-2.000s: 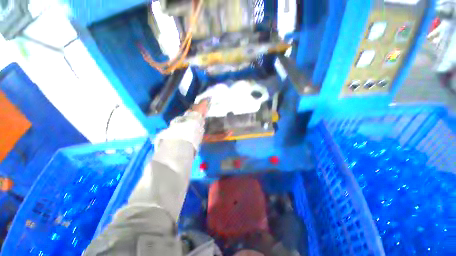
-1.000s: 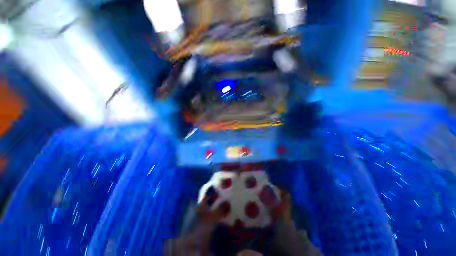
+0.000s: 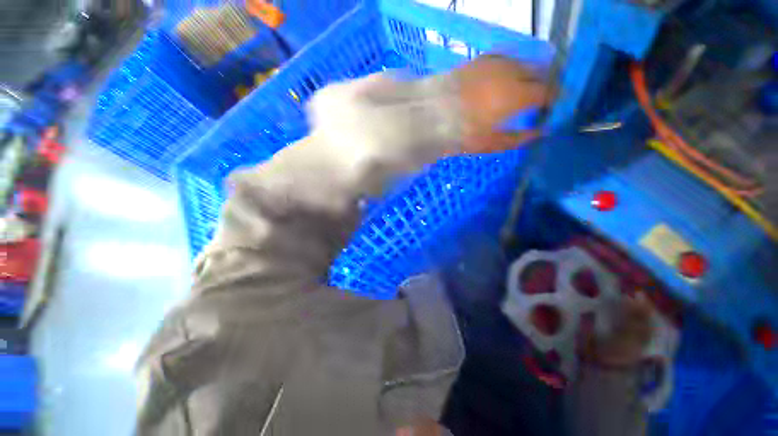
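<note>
My left hand is blurred, at the end of a beige sleeve over the blue lattice crate, close to the press's left edge. A bright blue piece shows between its fingers. The white holding plate lies low at the right, on the dark red support, which shows red through its round holes. My right hand is over the plate's right part, dark and blurred; its fingers and anything under them are unclear. A blue ring shows at the plate's right edge.
The blue crate stands left of the press, partly under my left arm. The press's blue ledge has red buttons. Orange hoses hang above it. Another blue crate is at the upper left, beside pale floor.
The view has swung left. My left hand has moved from the plate to over the left crate. The plate went from the press bed to the red support, and the right hand remains at it.
</note>
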